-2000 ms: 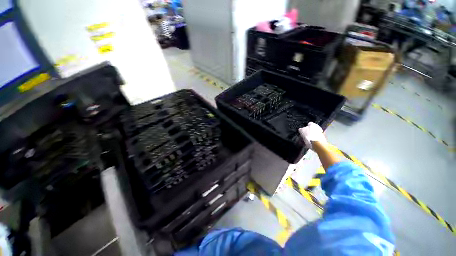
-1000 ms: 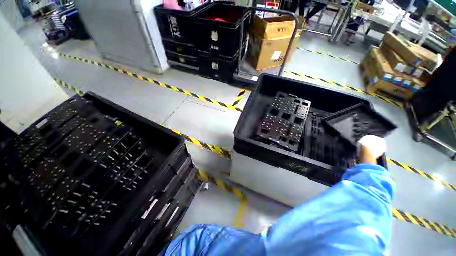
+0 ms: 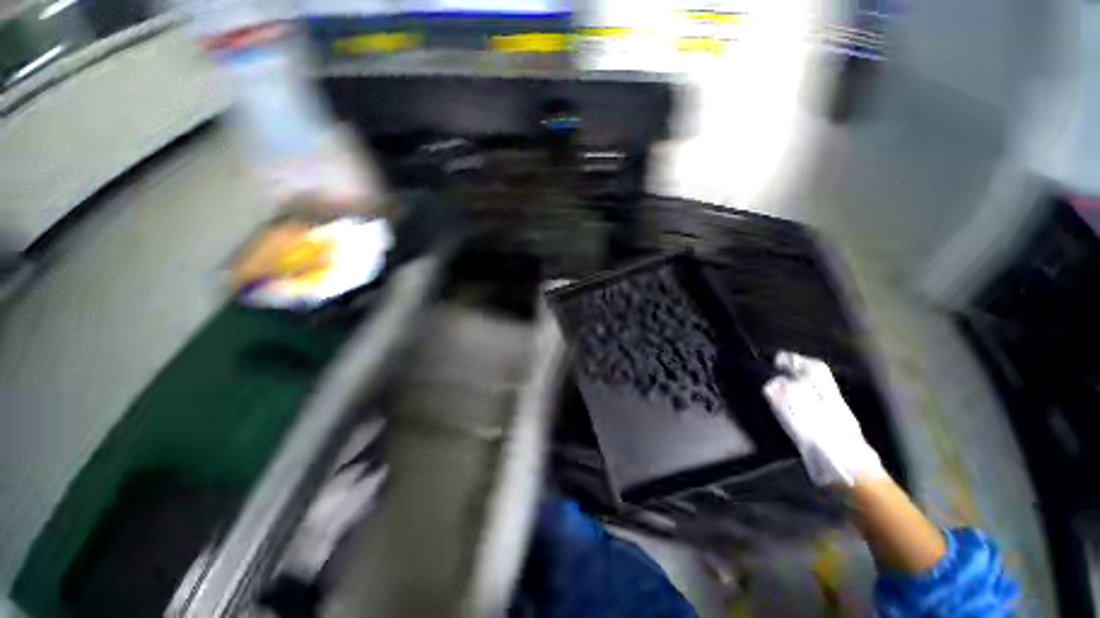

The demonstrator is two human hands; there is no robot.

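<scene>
My right hand (image 3: 820, 423), in a white glove, is closed at the right edge of a shallow black tray (image 3: 676, 453). The tray is tilted, and many small black pieces (image 3: 645, 338) lie in its upper part. The tray is over the black crate (image 3: 784, 272) at the conveyor's right. I cannot see my left hand; a blue sleeve or smock part shows at the bottom centre. The frame is blurred.
The conveyor rails (image 3: 525, 447) run down the middle left. A green mat (image 3: 157, 423) lies left of them, with a dark flat thing on it. A blurred white and yellow item (image 3: 314, 260) is at the mat's far end. Black crates (image 3: 1049, 362) stand at the far right.
The view has swung left from the floor crate to the conveyor. My right hand has brought the black tray from that crate to beside the rails.
</scene>
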